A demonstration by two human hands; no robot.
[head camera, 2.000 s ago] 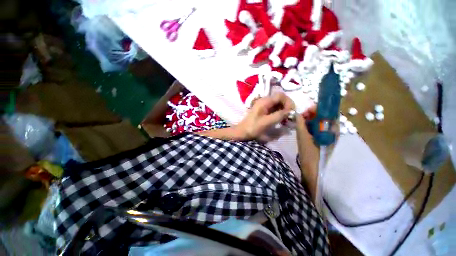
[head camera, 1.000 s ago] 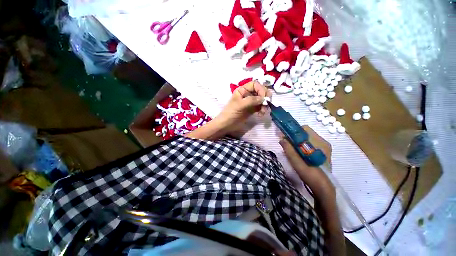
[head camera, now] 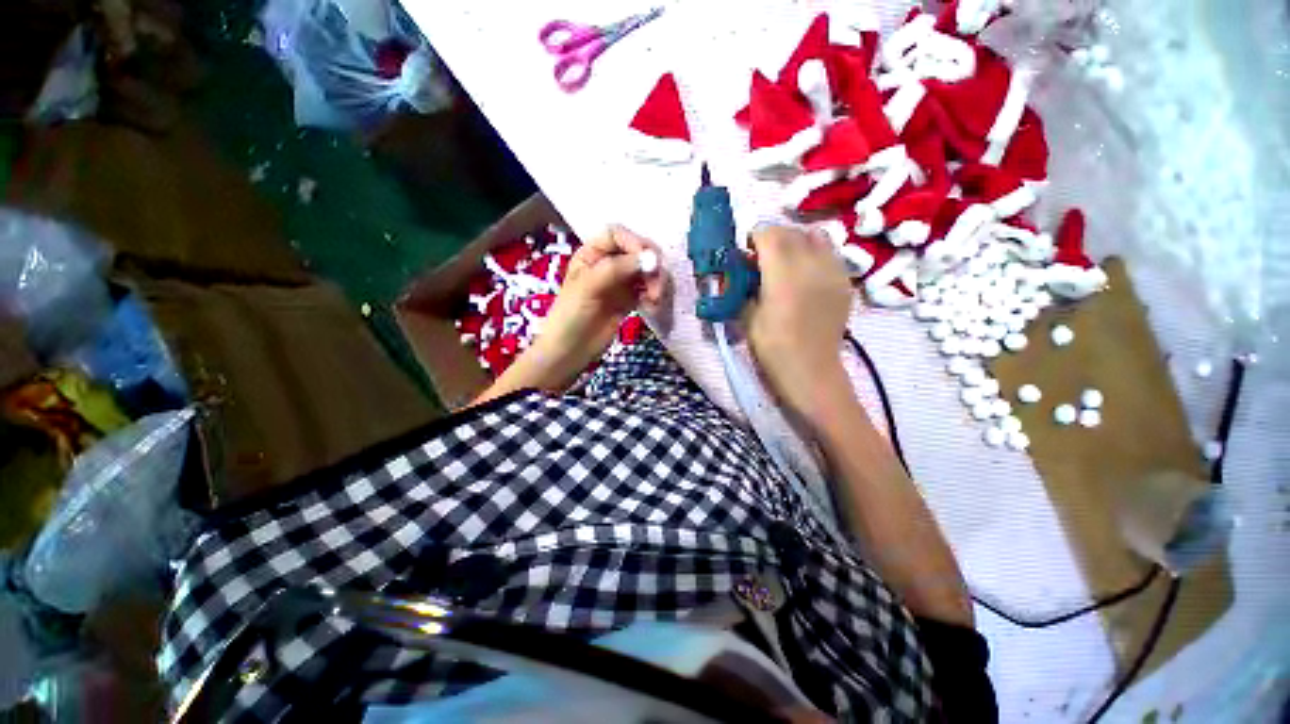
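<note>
My right hand (head camera: 802, 300) is closed around the teal hot glue gun (head camera: 713, 241), its dark nozzle pointing away from me over the white table. A pale glue stick trails from its rear. My left hand (head camera: 606, 283), near the table's edge above the box, pinches a small red-and-white Santa hat; its white pompom (head camera: 648, 262) shows at the fingertips and a bit of red (head camera: 631, 330) shows below the hand. The fingers hide the rest. The heap of mini Santa hats (head camera: 905, 127) lies beyond my right hand, with the loose white pompoms (head camera: 976, 318) beside it.
A carton (head camera: 432, 333) of red-and-white pieces stands below the table edge. Scissors (head camera: 573, 54) and a single hat (head camera: 662, 116) lie at the far left. A cardboard sheet (head camera: 1132, 424) with stray pompoms, a black cord (head camera: 1047, 620) and a clear plastic bag (head camera: 1188, 156) are at right.
The glue gun has left the left fingertips and turned nozzle-away, upright in view. My left hand has moved left and down toward the box with its piece. The view has shifted.
</note>
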